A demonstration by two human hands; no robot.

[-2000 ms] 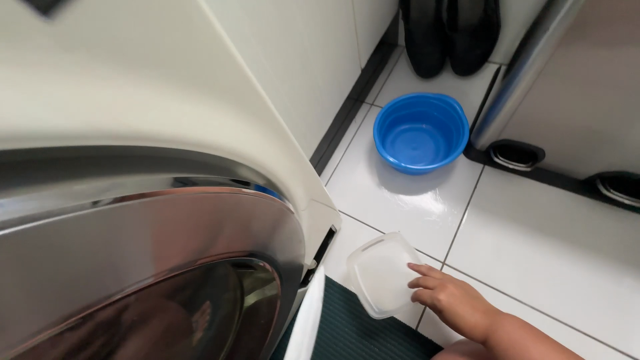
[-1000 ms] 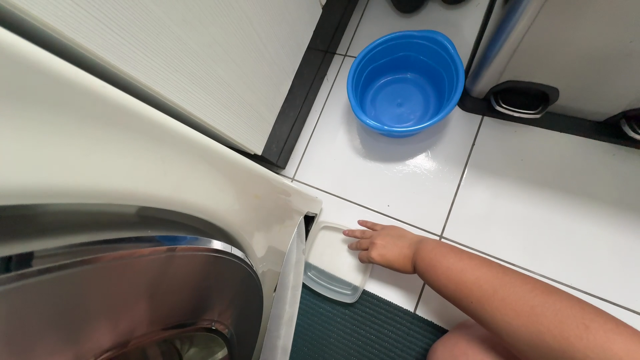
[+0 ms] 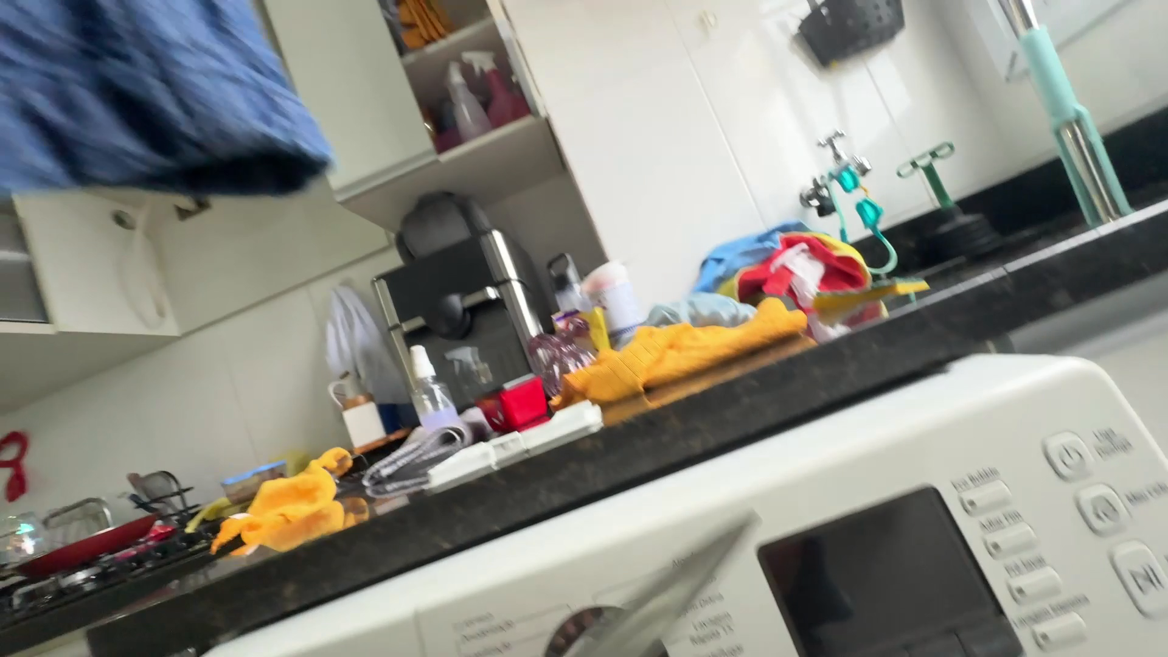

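Neither my left hand nor my right hand shows in the head view now. The white control panel of a washing machine (image 3: 876, 456) fills the lower right, with a dark display (image 3: 890, 575), several buttons and a round dial (image 3: 593, 630) at the bottom edge. A blurred grey pointed thing (image 3: 680, 584) crosses in front of the dial; I cannot tell what it is. Above the machine runs a dark stone countertop (image 3: 511, 502), bearing an orange cloth (image 3: 693, 351) and a pile of coloured cloths (image 3: 803, 265).
On the counter stand a black and silver appliance (image 3: 465, 310), a spray bottle (image 3: 429, 392), a red container (image 3: 514, 404) and another orange cloth (image 3: 297, 502). Blue fabric (image 3: 137, 91) hangs at upper left. Open shelves (image 3: 497, 137) hold bottles. A tap (image 3: 835, 169) and a green-handled plunger (image 3: 949, 201) are at the right.
The view has swung up from the floor to the machine's panel and counter. The right hand, earlier at a clear plastic container by the machine, is out of view, as are the container and blue basin.
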